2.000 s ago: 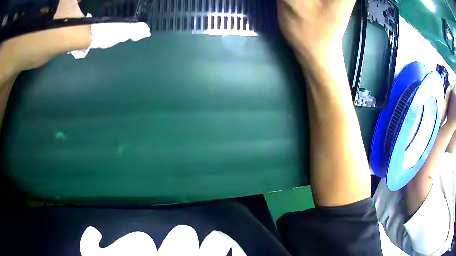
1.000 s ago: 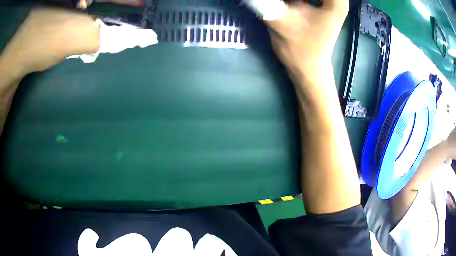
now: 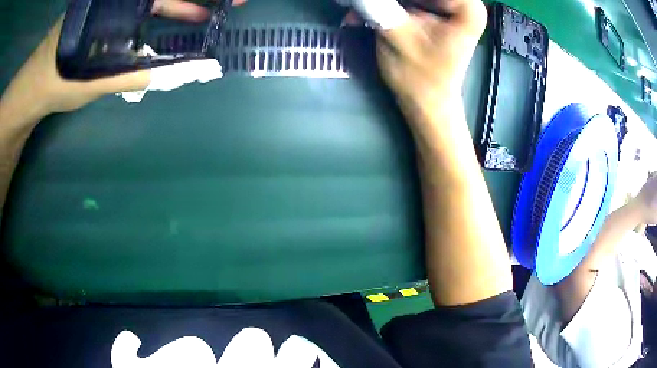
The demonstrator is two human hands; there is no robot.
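My left hand, its thumb in a white finger cot, holds a black phone frame at the upper left. The frame is tilted and its top is cut off by the picture's edge. My right hand is at the top, right of centre, with a white cot on a finger. Its fingers are bent and partly blurred, and I cannot tell whether they hold anything. A pale strip with rows of small black bars lies on the dark-green mat between my hands.
Another black phone frame lies right of my right forearm. A blue-rimmed reel stands below it. A seated person's arm and pale sleeve are at the lower right. A green conveyor with more frames and a white side rail runs at the upper right.
My left hand has raised and tilted the phone frame, so more of it shows. My right hand has shifted slightly left and down in the picture. The strip, reel and other frame also appear shifted.
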